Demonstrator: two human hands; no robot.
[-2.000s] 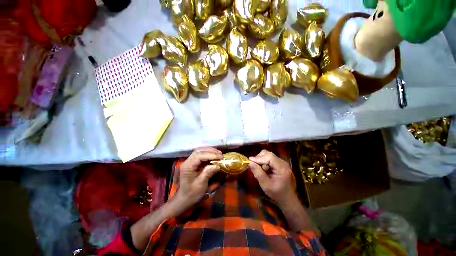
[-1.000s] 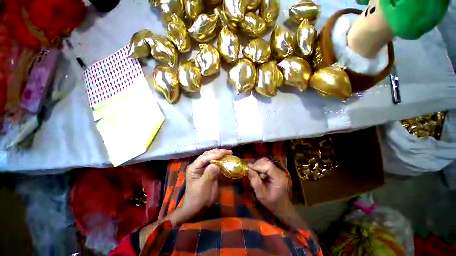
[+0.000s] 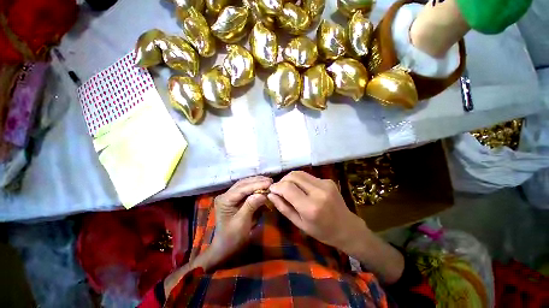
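My left hand [image 3: 236, 210] pinches a gold stuffed piece [image 3: 262, 192] over my lap, just below the table's front edge. My right hand [image 3: 313, 207] meets it from the right, its fingertips together at the piece's end. Most of the piece is hidden behind my fingers, and only a small gold part shows. A needle or thread cannot be made out. A loose pile of gold pieces [image 3: 283, 84] lies on the white table [image 3: 207, 162].
A patterned sheet [image 3: 117, 93] and yellow paper [image 3: 144, 153] lie at left. A plush potted figure [image 3: 439, 33] stands at upper right, a slim tool [image 3: 466, 93] beside it. A cardboard box [image 3: 424, 186] with gold pieces and a white sack [image 3: 490, 165] are at lower right.
My right hand has moved left and now touches my left fingertips. The gold piece, earlier plainly visible between the hands, is now mostly covered. The view has shifted slightly.
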